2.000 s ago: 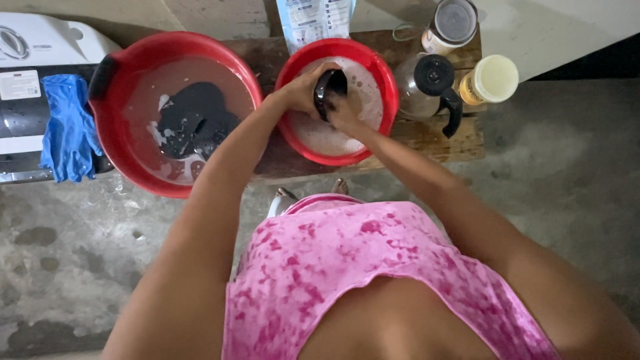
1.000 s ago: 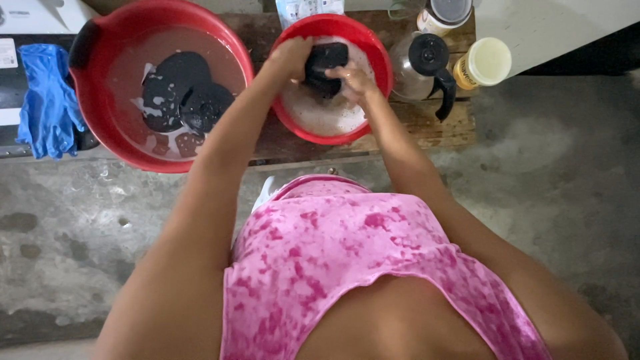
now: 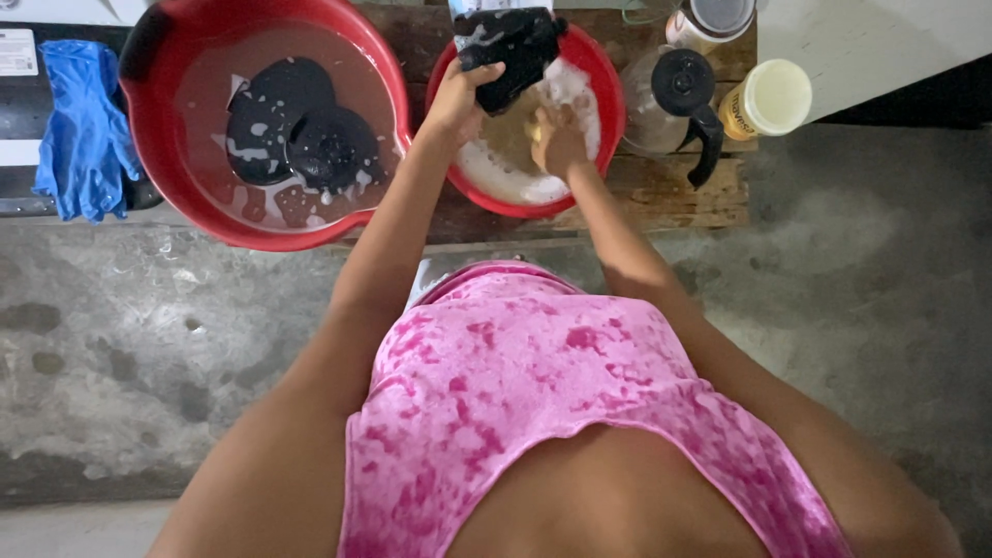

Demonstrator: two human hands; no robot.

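Observation:
A wet black plastic piece [image 3: 508, 50] with suds on it is gripped by my left hand [image 3: 461, 97], tilted over the upper left of a red basin [image 3: 612, 101]. Down in the foamy water [image 3: 504, 174] of that basin, my right hand [image 3: 559, 139] has its fingers curled around something yellow, probably a sponge, mostly hidden. To the left stands a larger red tub [image 3: 391, 70] of brownish water, where a round black lid-like part [image 3: 329, 147] overlaps a bigger black piece [image 3: 263, 124].
A glass carafe [image 3: 643, 116] with black lid and handle stands right of the basin on a wooden plank surface [image 3: 674, 194]. Beyond it are a yellow-labelled tub [image 3: 767, 97] and a lidded jar [image 3: 709, 23]. Blue rubber gloves [image 3: 85, 132] hang at far left.
My left hand has lifted the black piece up and toward the basin's far edge. My right hand has come off it and moved down into the foamy water.

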